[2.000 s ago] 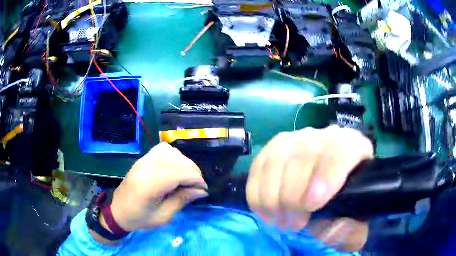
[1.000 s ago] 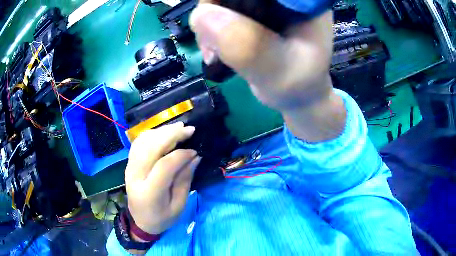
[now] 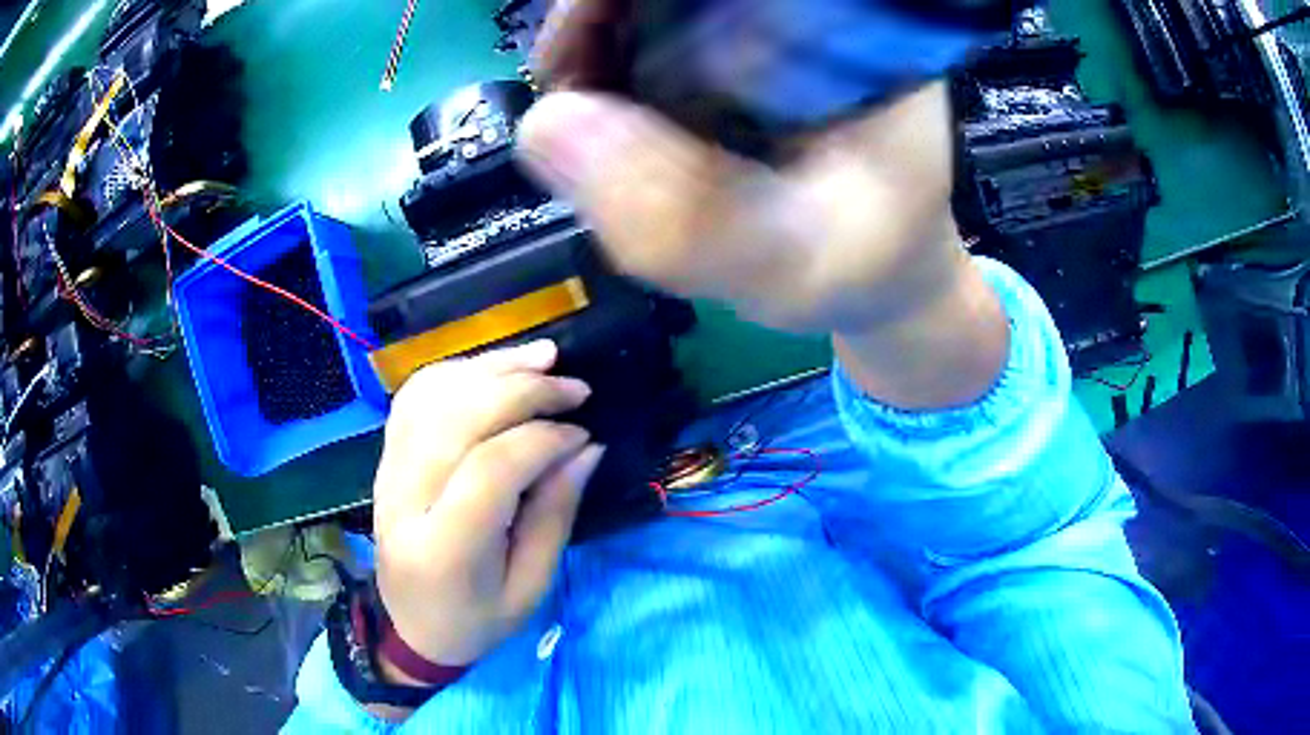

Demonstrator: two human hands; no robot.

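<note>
A boxy black module with a round lens barrel at its far end lies in front of me. An orange-amber strip crosses its housing. My left hand rests on the module's near left part, fingers bent beside the strip; its fingertips touch the housing. My right hand is raised above the module's right side and wrapped round a thick, dark, blurred tool, which looks like the electric screwdriver. The tool's tip is hidden or too blurred to see.
A blue bin with small dark contents stands left of the module. A red wire crosses it. More black modules are at the left, and another module is at the right. The green mat runs beneath.
Since two seconds ago, my right hand has risen with the dark tool from the lower right to above the module. My left hand has moved onto the housing. The view has turned and the module appears tilted.
</note>
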